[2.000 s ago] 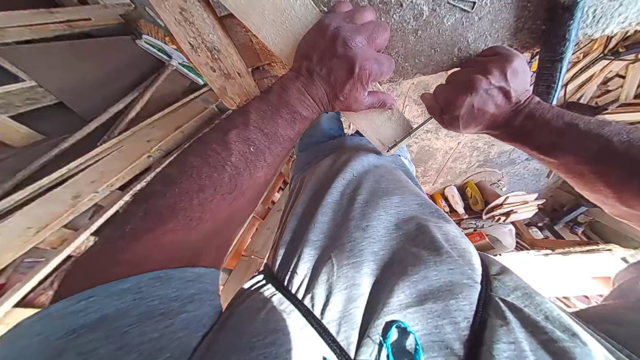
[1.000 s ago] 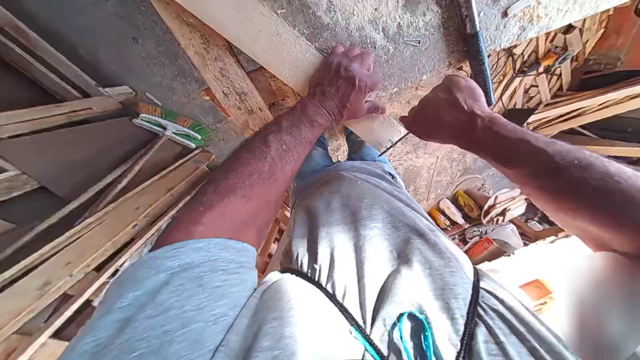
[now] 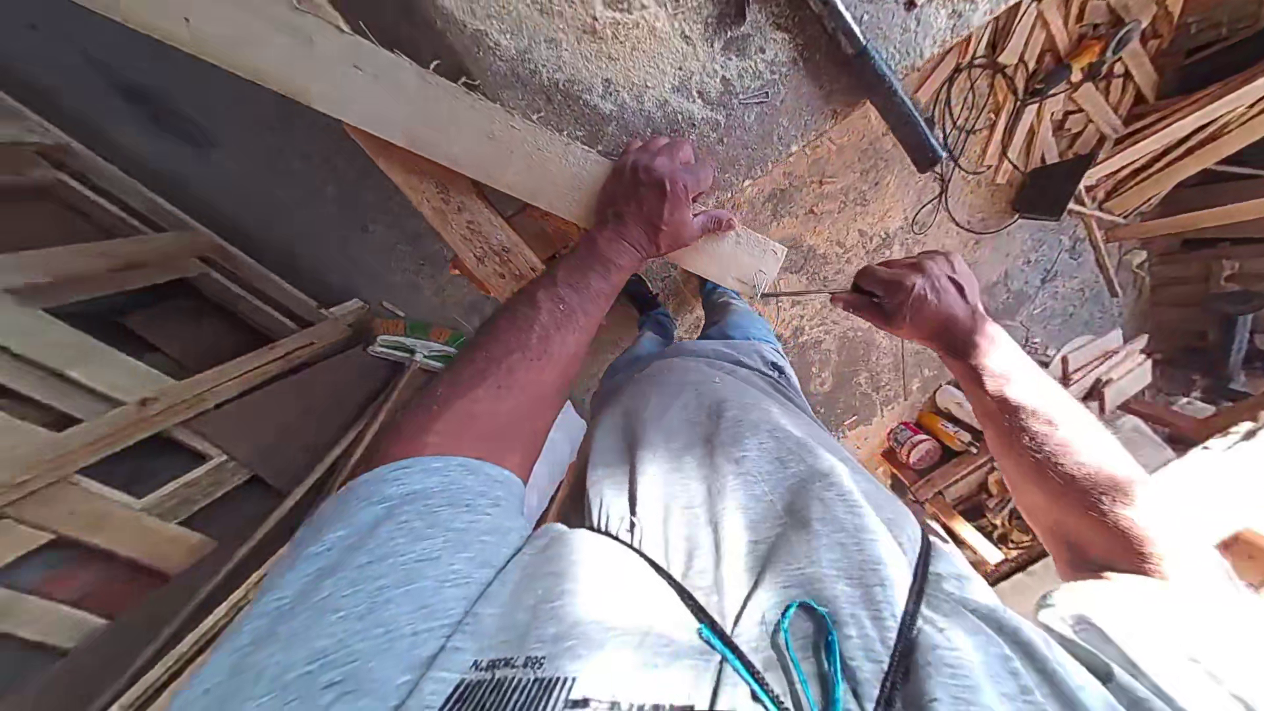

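A long pale wooden board point(image 3: 425, 118) slants from the upper left to the middle, over the edge of a sawdust-covered work surface. My left hand point(image 3: 660, 196) grips the board near its squared end, with the thumb on top. To the right, my right hand point(image 3: 913, 296) is closed around a thin metal tool point(image 3: 810, 292); its handle is hidden in my fist. The tool's tip meets the near corner of the board's end, where small shavings or splinters show. Which kind of tool it is, I cannot tell.
A dark metal bar point(image 3: 894, 99) juts from the work surface point(image 3: 592, 59). Loose cable point(image 3: 943, 188) and scrap wood point(image 3: 1106, 99) lie at the upper right. Wooden frames point(image 3: 178, 395) and a broom point(image 3: 415, 348) are at left. Bottles point(image 3: 948, 431) and a can point(image 3: 913, 444) sit at lower right.
My right hand has moved away from my left hand, to the right, and more of the thin tool shows. My left hand stays on the board. The view has shifted.
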